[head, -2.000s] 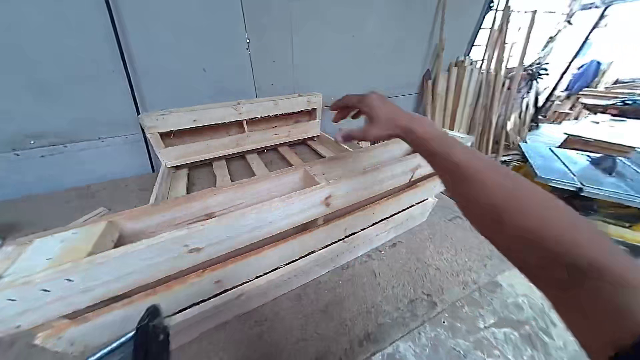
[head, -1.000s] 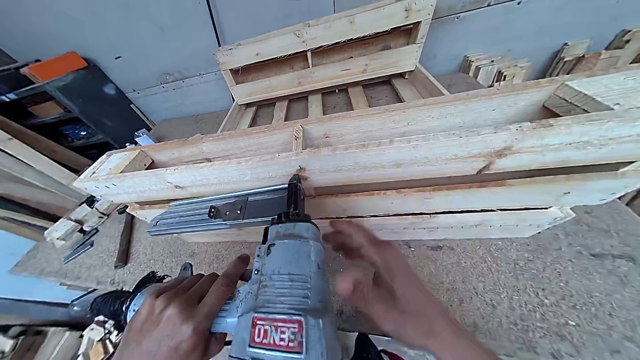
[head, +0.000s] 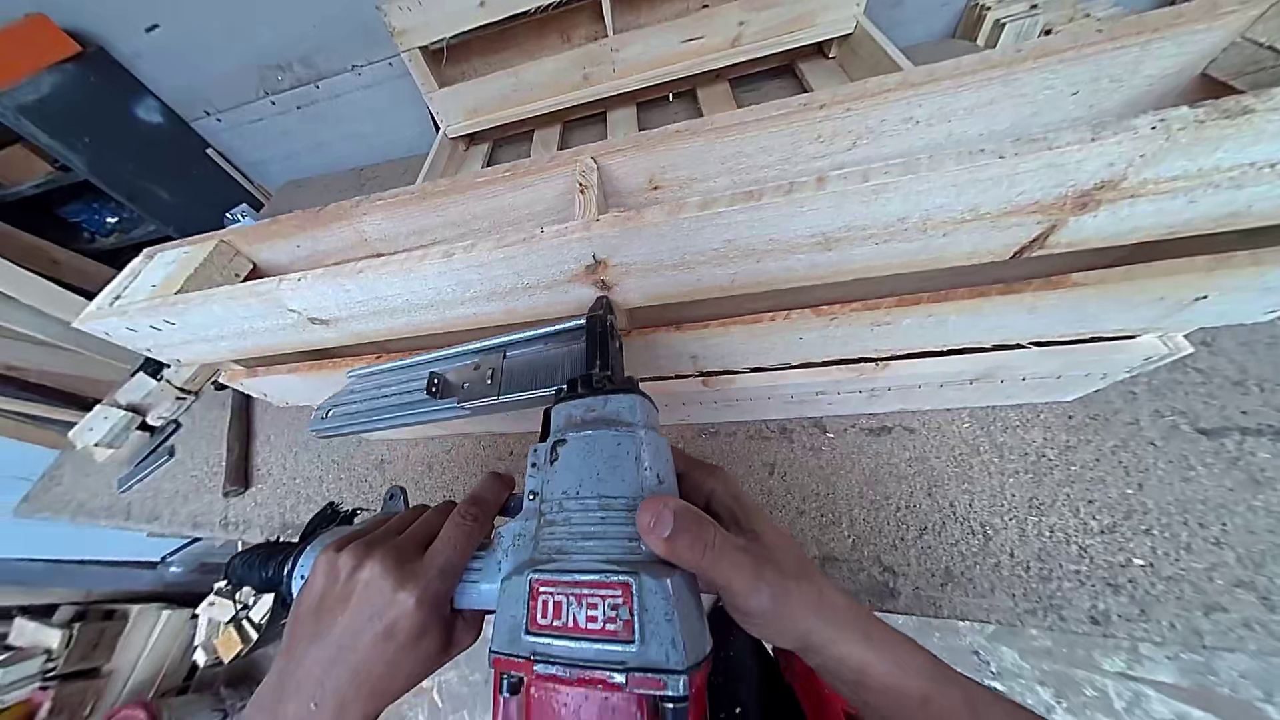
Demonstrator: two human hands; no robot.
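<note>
A grey and red Senco pneumatic nailer (head: 600, 500) lies level in front of me, its nose touching the long planks of a wooden frame (head: 440, 280). My left hand (head: 400, 590) is wrapped around the nailer's handle, with the index finger near the trigger. My right hand (head: 750, 550) grips the right side of the tool's body, thumb on top. The metal magazine (head: 450, 380) points left and holds a strip of fasteners. Just above the nose, a short upright wood piece (head: 588, 188) stands between two planks of the frame.
Behind the frame stands another slatted wooden frame (head: 650, 70). A hammer-like wooden handle (head: 236, 445) and metal fastener strips (head: 148, 462) lie on the workbench (head: 960, 500) at the left. Wood offcuts (head: 105, 425) sit by its left edge, and a dark shelf unit (head: 130, 140) is at the upper left.
My right hand, raised over the frame two seconds ago and beside the nailer one second ago, has closed on the tool's body. The view has swung left and moved nearer.
</note>
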